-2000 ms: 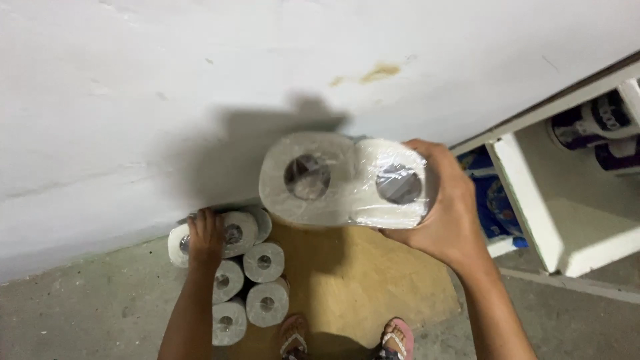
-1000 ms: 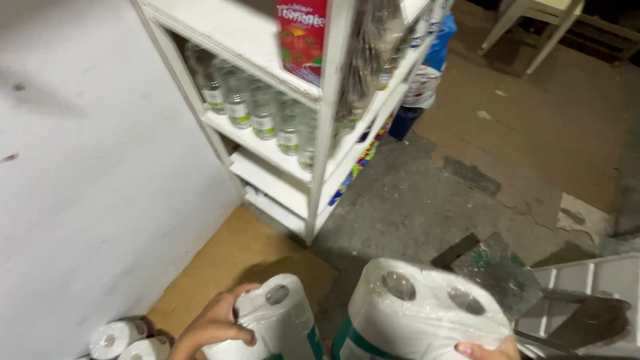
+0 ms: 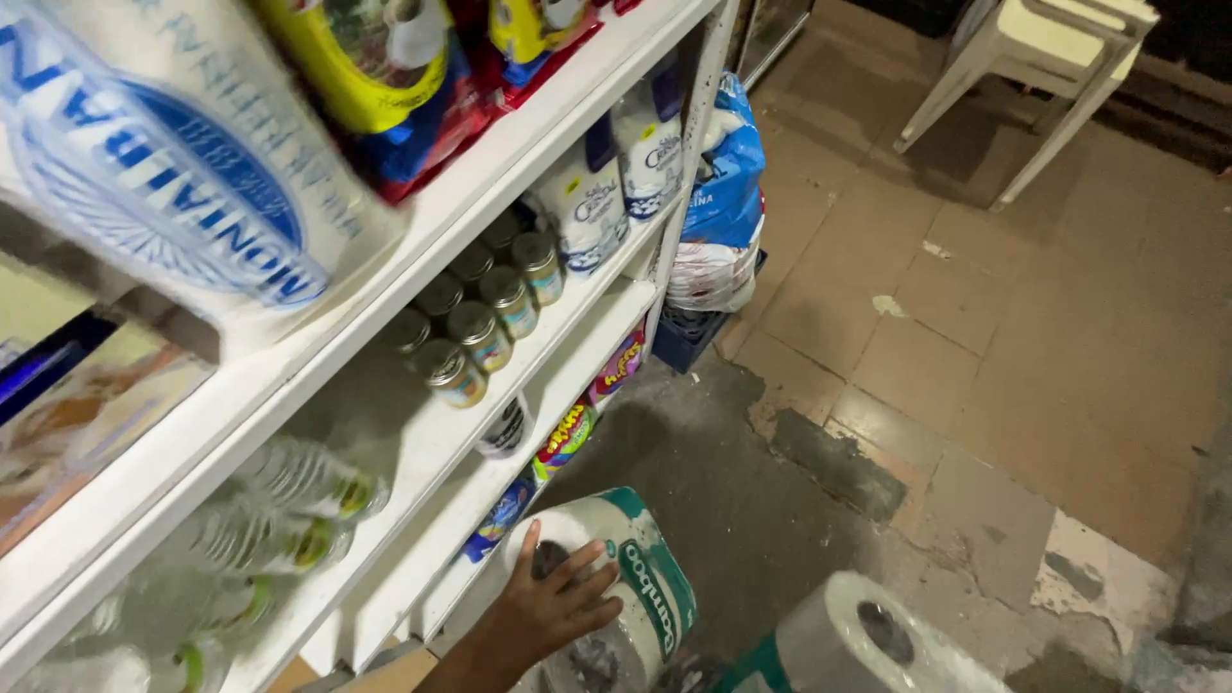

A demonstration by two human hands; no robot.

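Note:
My left hand (image 3: pixel 553 611) grips a plastic-wrapped pack of toilet paper rolls (image 3: pixel 664 587), its fingers spread over the roll ends near the lower shelves. The pack is white with green bands and bears writing. A second wrapped toilet paper pack (image 3: pixel 929 645) is at the bottom edge to the right, with a roll's core hole facing up. My right hand is out of view, so what holds that pack is hidden.
A white shelf unit (image 3: pixel 385 298) fills the left, with glass bottles (image 3: pixel 289 491), small jars (image 3: pixel 481 337) and bagged goods (image 3: pixel 582 207). Beyond it are a blue bag (image 3: pixel 727 183) on a dark crate (image 3: pixel 688 337) and a plastic chair (image 3: pixel 1039 58). The tiled floor (image 3: pixel 866 289) is broken in places.
The view has swung from the wall to the shelves. Two seconds ago my left hand was at stacked rolls by the wall; one second ago each hand held a pack. My right hand has left the view.

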